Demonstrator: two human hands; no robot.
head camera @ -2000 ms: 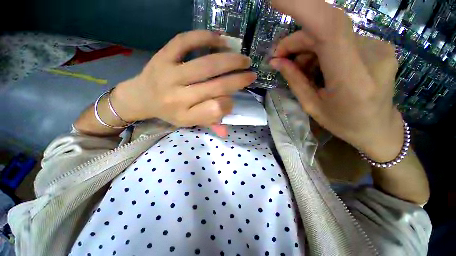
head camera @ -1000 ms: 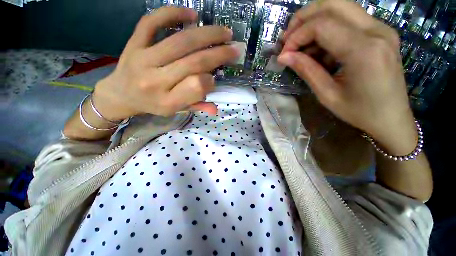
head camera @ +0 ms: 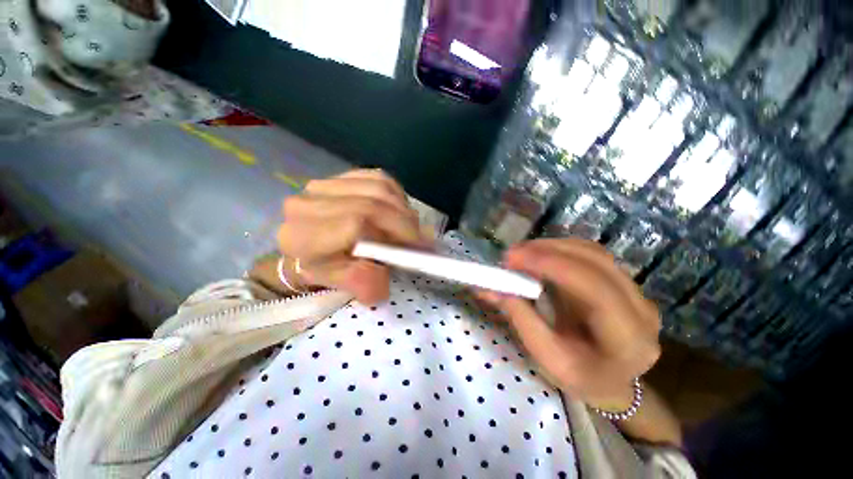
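A narrow white backing strip is held level in front of my chest, between both hands. My left hand is closed on its left end, fingers curled. My right hand pinches its right end between thumb and fingers, slightly blurred. A pale edge of material shows just behind my left fingers. The blister tray with rows of shiny pockets lies beyond my right hand; glare and blur hide what its pockets hold.
A smartphone with a pinkish screen lies on the dark green bench top, left of the tray. White sheets lie at the top. Another person's patterned sleeve shows at upper left. The grey floor has a yellow line.
The view has swung, bringing phone and sheets into the picture. My hands have come back from the tray toward my chest, and my right hand has taken hold of the white strip.
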